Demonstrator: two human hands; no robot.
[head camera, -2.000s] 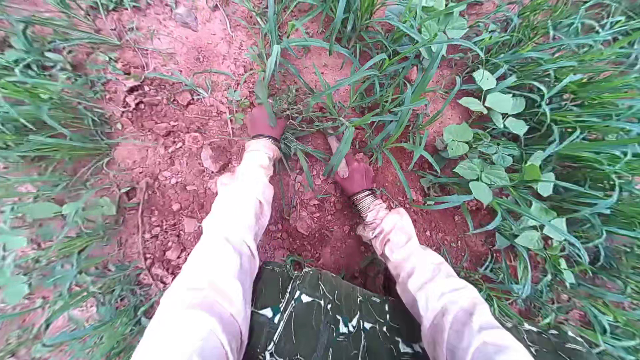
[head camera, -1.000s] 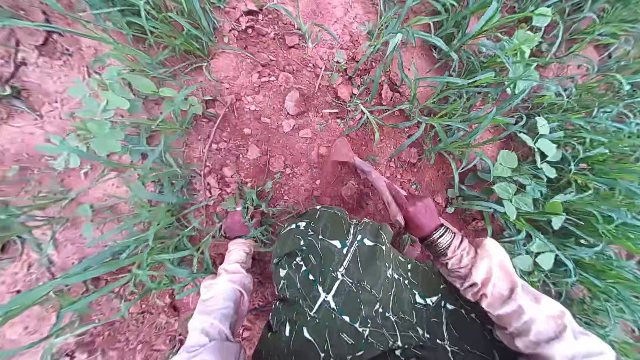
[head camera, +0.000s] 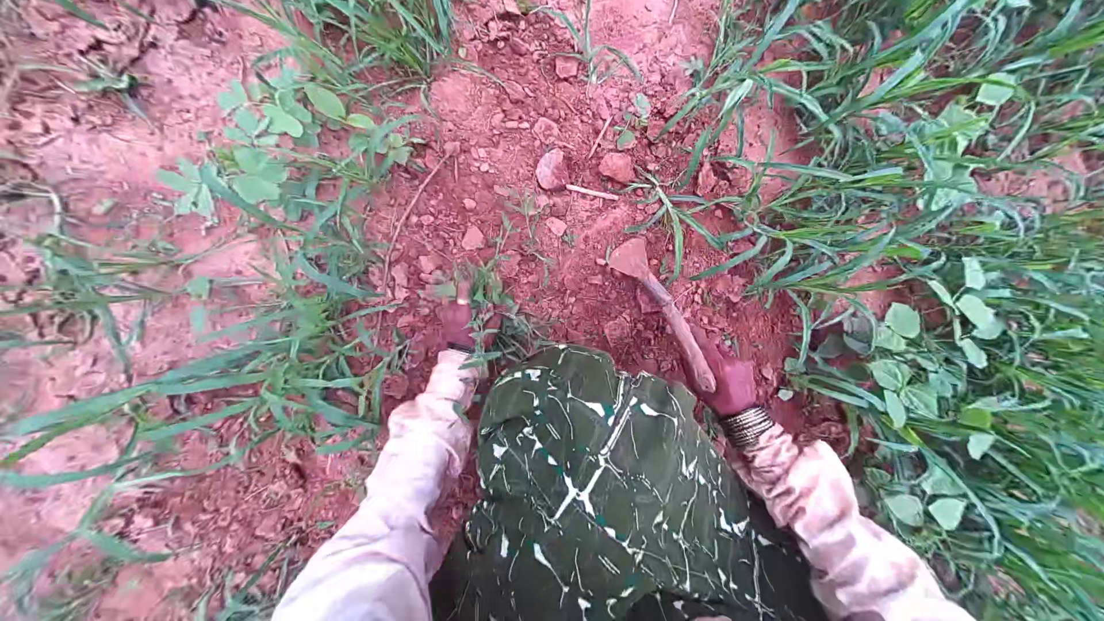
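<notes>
My right hand (head camera: 729, 379) is closed around the wooden handle of a small hand hoe (head camera: 677, 319), whose soil-coated blade points up and left over the red soil. My left hand (head camera: 457, 321) is at the left of my knees, its fingers around a small bunch of green weeds (head camera: 493, 302); leaves partly cover the fingers. Dark green patterned cloth (head camera: 604, 483) covers my lap between both arms. Bangles circle my right wrist.
Tall grassy plants (head camera: 906, 198) grow thickly on the right, with broad-leaved plants (head camera: 901, 345) among them. More grass (head camera: 310, 345) stands at the left. Stones and clods (head camera: 550, 169) lie on the red soil ahead, near a thin curved twig (head camera: 410, 211).
Two seconds ago both hands were among the grass ahead. They have come back toward my lap and apart, and the hoe now shows plainly. The view has shifted.
</notes>
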